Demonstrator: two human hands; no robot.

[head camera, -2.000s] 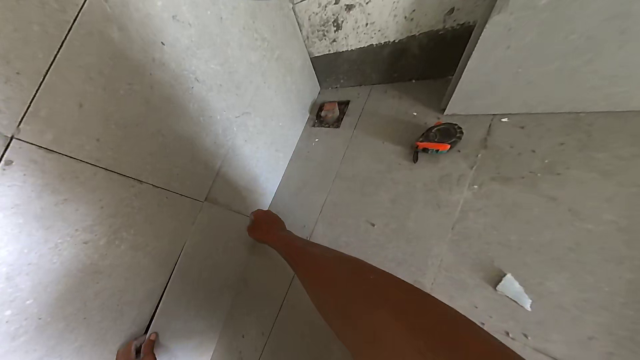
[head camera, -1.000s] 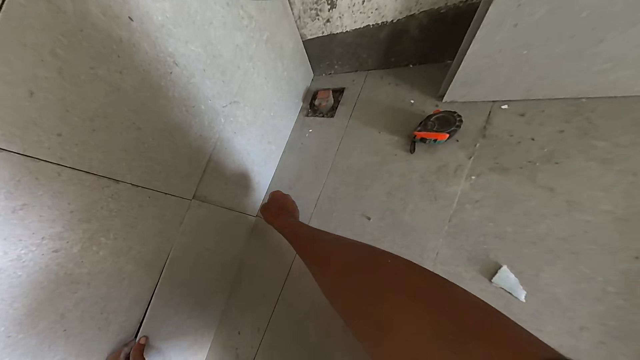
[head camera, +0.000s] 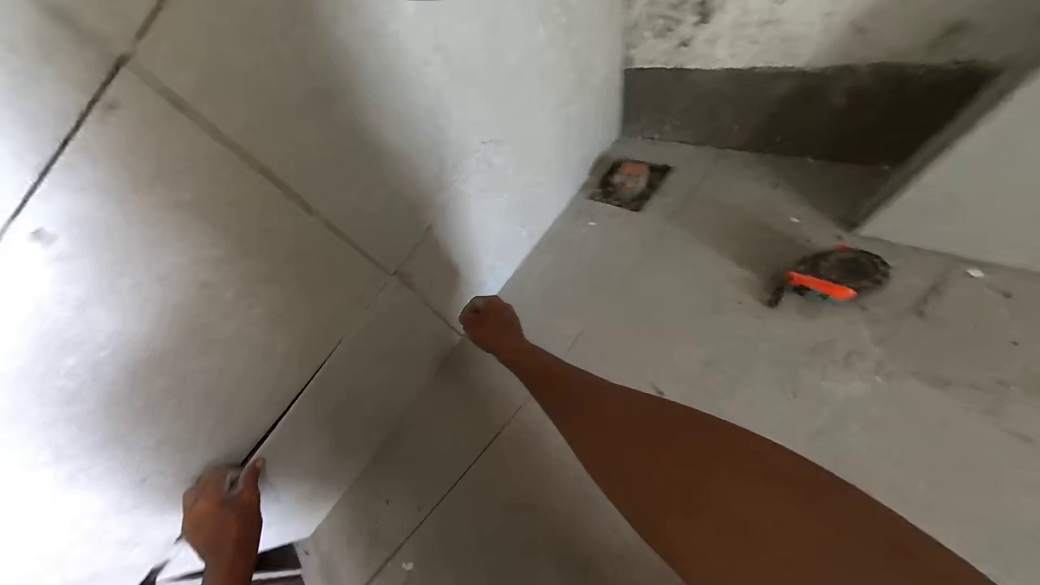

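Observation:
My left hand [head camera: 223, 504] is at the lower left, its fingers and thumb against the dark joint between a large grey wall tile [head camera: 203, 325] and a narrow cut wall tile [head camera: 357, 390]. Whether it holds something small cannot be told. My right hand [head camera: 491, 323] is curled against the foot of the wall, at the right end of the narrow tile, where the wall meets the floor tiles [head camera: 617, 309]. Its fingertips are hidden, so any small thing in it does not show.
A black and orange tape measure [head camera: 841, 276] lies on the floor at the right. Beyond my right hand is a square floor opening [head camera: 631, 184] with a reddish piece inside. A large tile panel [head camera: 967, 179] stands at the right, near a bare, dark wall strip [head camera: 796, 114].
The view has shifted, and more of my left hand now shows at the lower left. My right hand remains at the foot of the wall.

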